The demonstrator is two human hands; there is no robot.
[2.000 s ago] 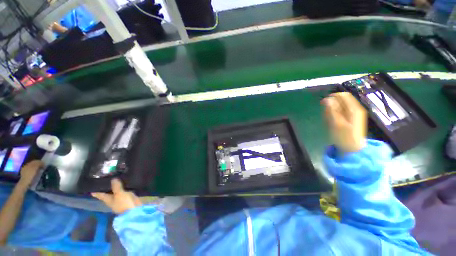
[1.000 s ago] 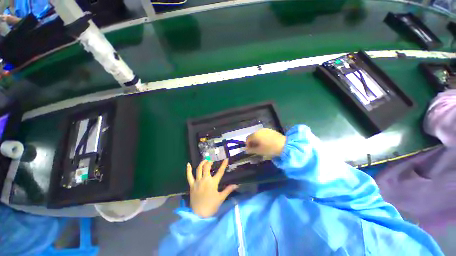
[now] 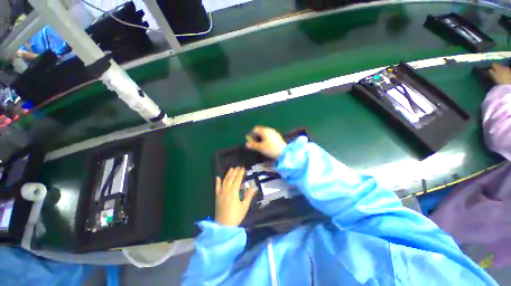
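Note:
An opened tablet (image 3: 272,187) with a silver battery and black flex cables lies in a black foam tray (image 3: 227,159) in front of me. My left hand (image 3: 231,196) rests over the tablet's left end, fingers apart, and hides the board there. My right hand (image 3: 265,142) is raised at the tray's back edge with its fingers curled. A small dark thing shows at its fingers; I cannot tell whether it is held. My right sleeve covers the right part of the tray.
Another tablet in a foam tray (image 3: 148,195) lies left, and one (image 3: 428,131) lies right. A white tape roll (image 3: 33,191) is at far left. A white-wrapped post (image 3: 131,95) stands back left. A person's pink sleeve (image 3: 497,120) is at the right. A white bin (image 3: 148,254) is below the edge.
My right hand has moved from over the battery up and left to the tray's back edge. My left hand stays at the tablet's left end. The camera view has shifted slightly.

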